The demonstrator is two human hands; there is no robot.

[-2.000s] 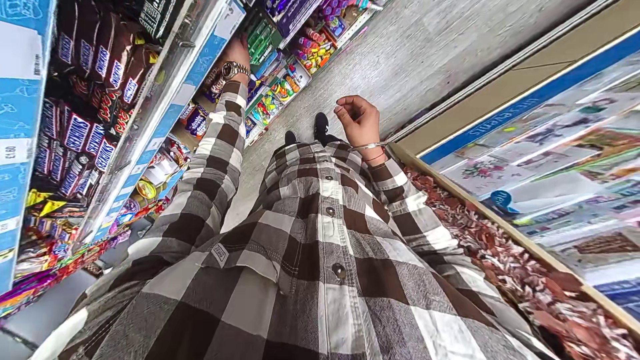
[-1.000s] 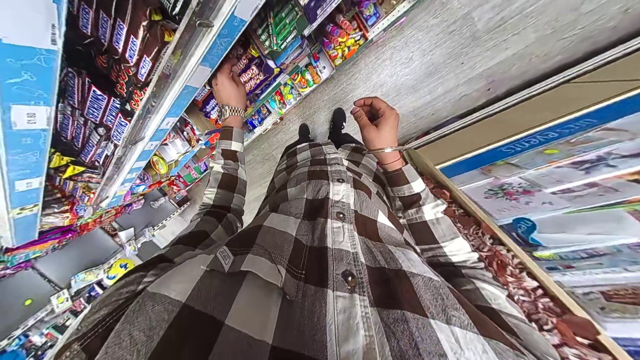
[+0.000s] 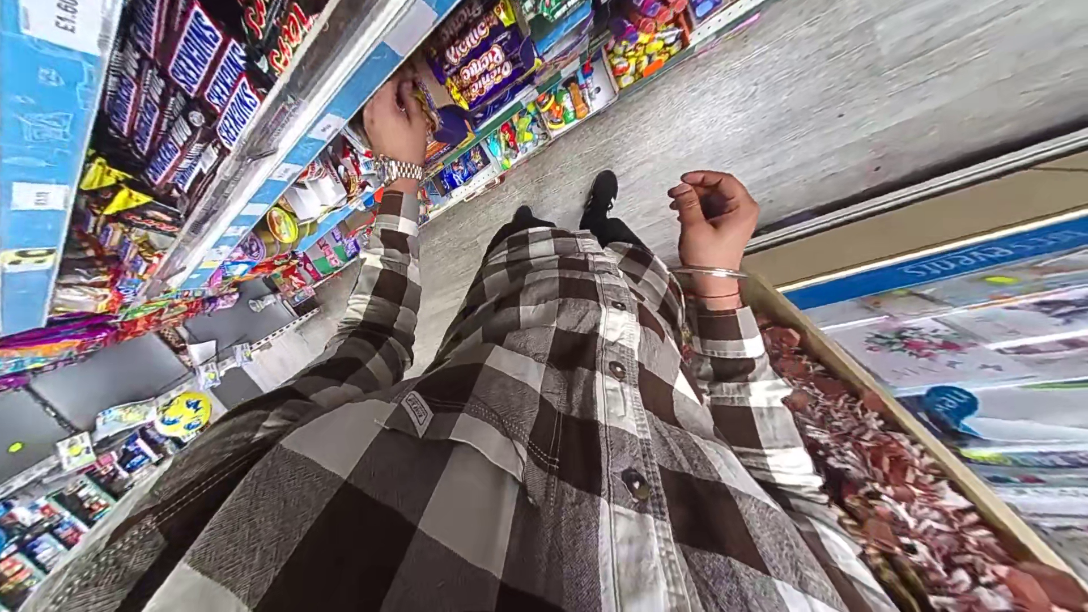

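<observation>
My left hand (image 3: 396,121), with a metal watch at the wrist, reaches into a lower shelf of sweets at the upper left. Its curled fingers are at a small wrapped item (image 3: 432,110); whether they grip it is unclear. Just right of them lie purple Picnic bar wrappers (image 3: 484,72) in a display box. My right hand (image 3: 718,219), wearing a bangle and a thin red band, hangs over the floor in front of my body. Its fingers are loosely curled with a gap inside, and nothing is seen in them.
Snickers bars (image 3: 197,53) fill a higher shelf behind a blue price strip (image 3: 378,64). Bright small sweets (image 3: 646,51) stand further along. A greeting card rack (image 3: 935,340) is on the right, beside a wooden-edged trough of reddish leafy material (image 3: 875,442). Grey floor (image 3: 816,93) runs between.
My left hand has come out from deeper in the shelf, and more of it shows near the purple wrappers. My right hand keeps its loose curl. The view has shifted.
</observation>
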